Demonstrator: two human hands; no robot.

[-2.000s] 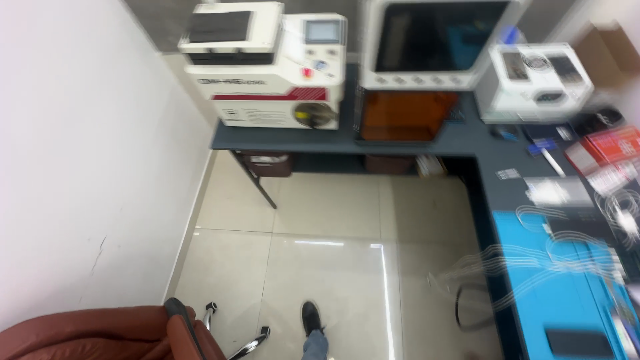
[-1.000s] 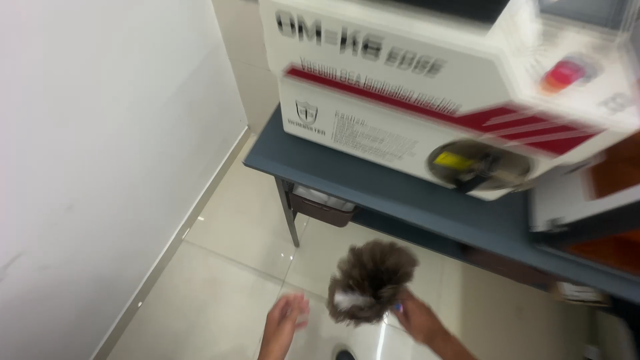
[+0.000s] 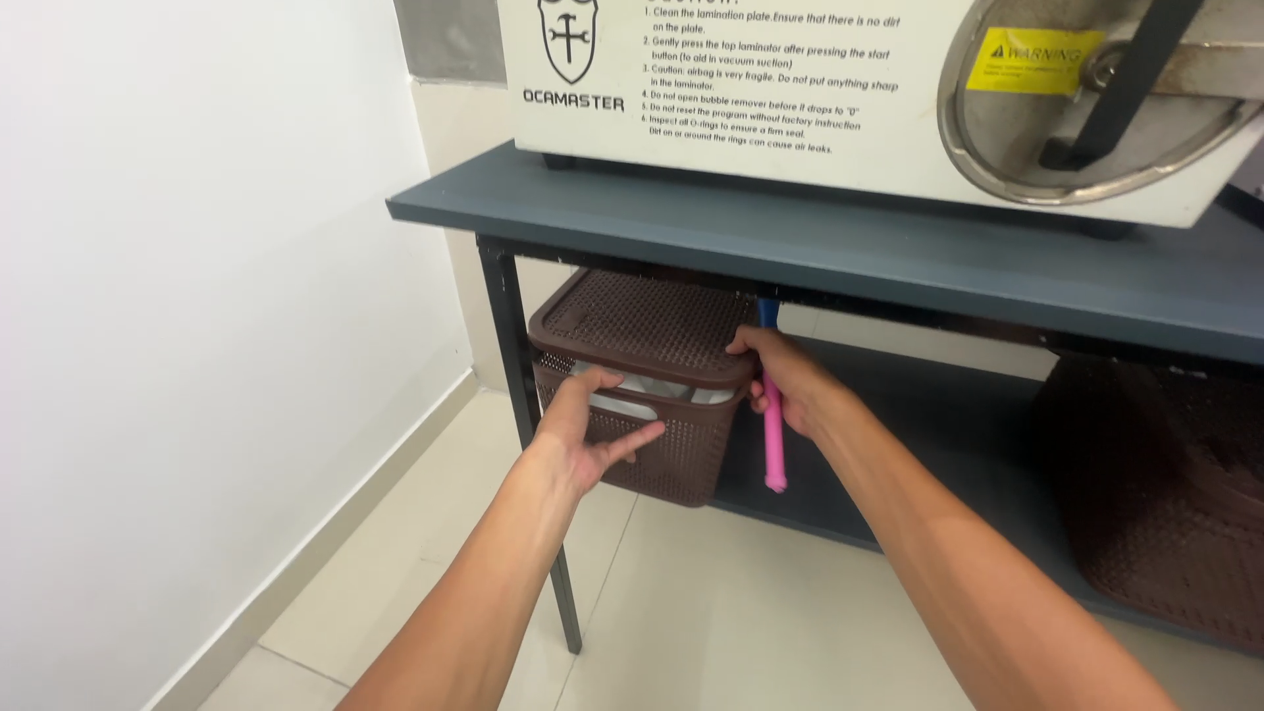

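A brown woven-pattern plastic basket (image 3: pixel 681 449) sits on the shelf under the table, white items showing between its rim and its lid (image 3: pixel 652 321). My left hand (image 3: pixel 590 430) is at the basket's front, thumb near the lid's edge and fingers spread by the handle slot. In my right hand (image 3: pixel 785 380) is a duster by its pink and blue handle (image 3: pixel 774 444); the thumb of that hand rests on the lid's right front corner. The duster's head is hidden, apparently behind the table edge.
A white laminating machine (image 3: pixel 731 118) with a round metal door stands on the grey-blue tabletop (image 3: pixel 691 212). Another brown basket (image 3: pixel 1165 504) is on the lower shelf (image 3: pixel 839 474) at right. A dark table leg (image 3: pixel 565 602) and the white wall (image 3: pixel 217 247) are at left.
Both hands have moved to the basket under the table. The fluffy duster head, seen before in front of the table, is now out of sight. The view has come closer.
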